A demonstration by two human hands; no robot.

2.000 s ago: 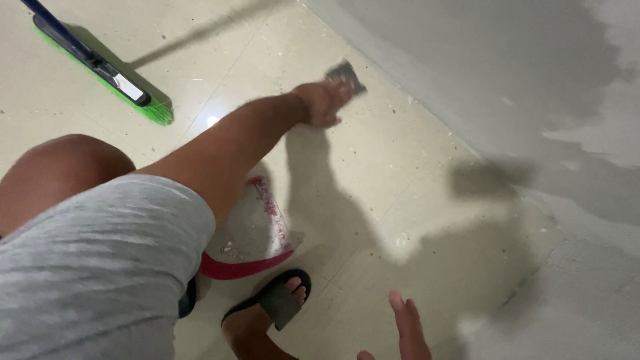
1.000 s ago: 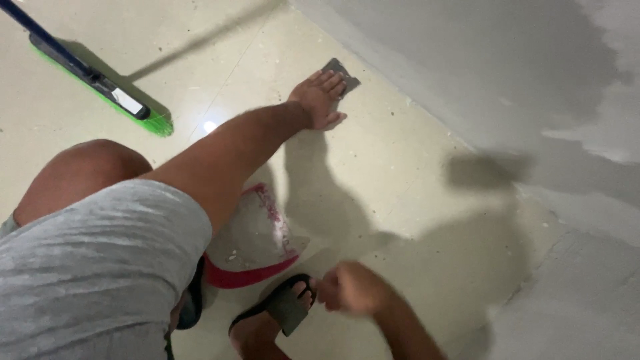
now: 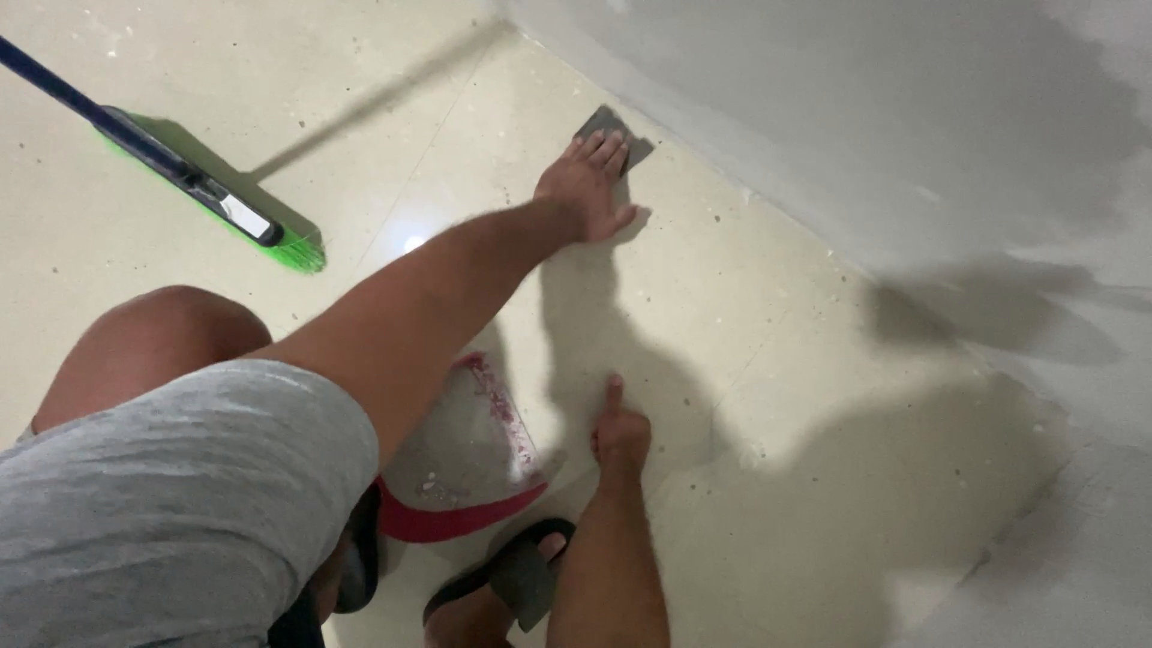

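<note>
My left hand (image 3: pixel 589 184) reaches up the middle of the view. Its fingers lie flat over a thin dark grey sheet or blade (image 3: pixel 600 121) on the floor near the foot of the wall; its exact kind cannot be told. Low in the middle, my right hand (image 3: pixel 623 434) hovers over the floor with its index finger extended and the others curled. Nothing shows in it, but the inside of the curl is hidden. To its left lies a dustpan (image 3: pixel 463 436) with a red edge, holding whitish debris and partly covered by my left arm.
A broom (image 3: pixel 184 175) with green bristles and a blue handle rests at the upper left. A grey plastered wall (image 3: pixel 810 117) borders the tiled floor (image 3: pixel 747 387) on the right. My sandalled foot (image 3: pixel 504 576) is below the dustpan; specks dot the floor.
My right hand has moved up from beside the sandalled foot to the right of the dustpan, and its index finger now extends. My left hand stays on the dark piece near the wall.
</note>
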